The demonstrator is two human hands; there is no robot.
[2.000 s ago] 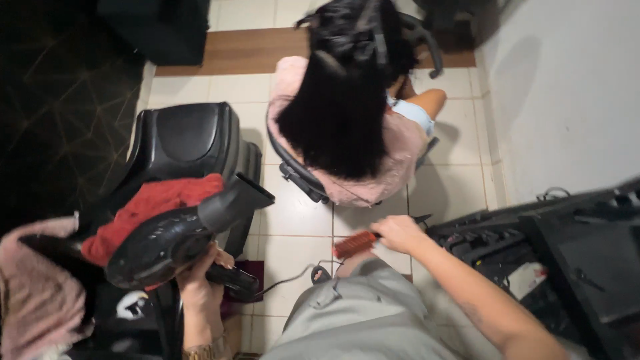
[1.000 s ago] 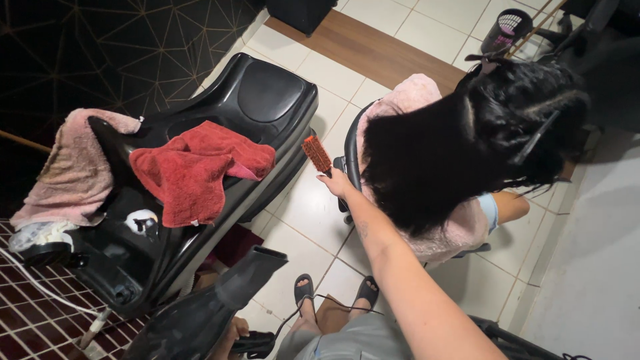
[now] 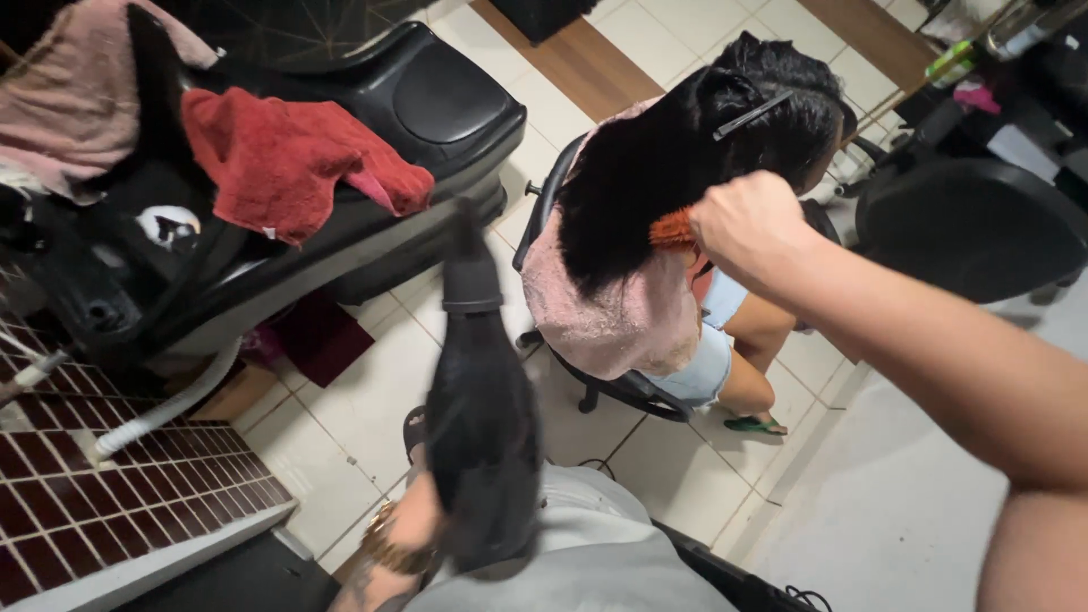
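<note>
My right hand (image 3: 752, 223) is closed on an orange hairbrush (image 3: 672, 229), its bristles against the long dark hair (image 3: 625, 187) of a seated person. A metal hair clip (image 3: 752, 116) sits in the hair higher up. A pink towel (image 3: 595, 319) lies over the person's shoulders and back. At the lower middle, my left hand (image 3: 422, 514) holds a black hair dryer (image 3: 484, 408), nozzle pointing up the view, to the left of the chair. The dryer hides most of that hand's fingers.
A black salon wash chair (image 3: 442, 93) stands at left with a red towel (image 3: 272, 161) and another pink towel (image 3: 72, 93) on it. A white hose (image 3: 170, 408) runs below. The seated person's chair (image 3: 544, 204) is ahead; another black chair (image 3: 977, 225) stands at right.
My right hand has brought the brush from beside the hair, near the wash chair, to the hair on its other side. The hair dryer now shows more fully. The view has shifted.
</note>
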